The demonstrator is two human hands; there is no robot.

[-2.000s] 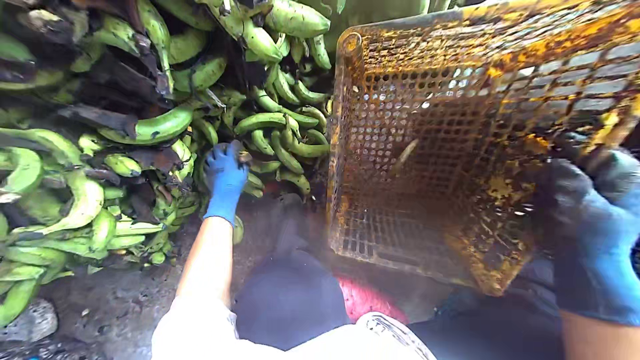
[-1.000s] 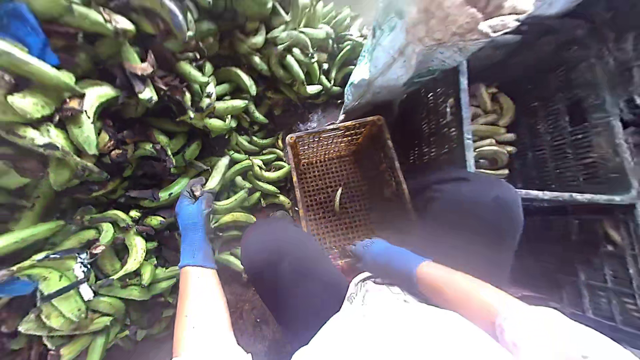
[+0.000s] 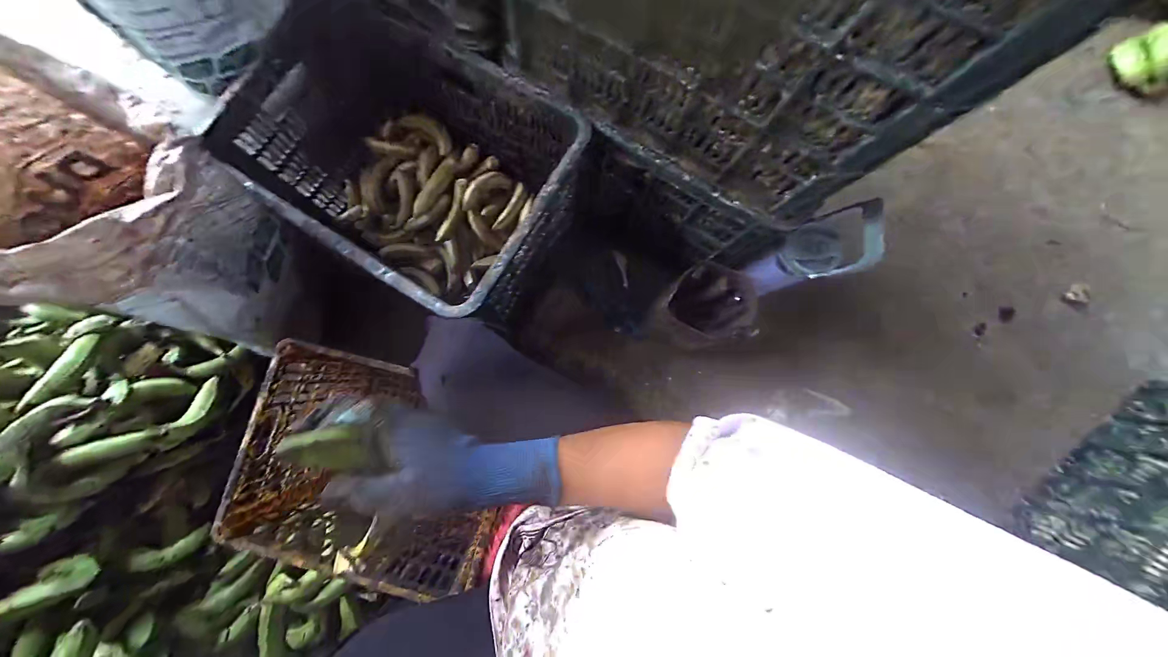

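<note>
A blue-gloved hand point(image 3: 392, 456), my right hand by the arm that enters from the right, is blurred over a brown plastic crate point(image 3: 315, 365). It grips a green plantain point(image 3: 330, 447) whose near end is hidden by the fingers. Below the hand, a small yellowish piece point(image 3: 358, 546) lies at the crate's lower side. Heaps of green plantains point(image 3: 119, 447) lie left of the crate and below it. My left hand is outside the view.
A dark crate point(image 3: 538, 219) holds peeled plantains point(image 3: 438, 196). Further dark crates point(image 3: 730, 119) stand beyond it. White sacks point(image 3: 210, 237) are at the left. A container with a handle point(image 3: 716, 306) sits on the concrete floor point(image 3: 1031, 228); dark green netting or crate material point(image 3: 1109, 493) is at the right edge.
The view has swung far to the right. My right hand, on the crate's near edge a second ago, is now over the crate with a plantain. My left hand has left the view.
</note>
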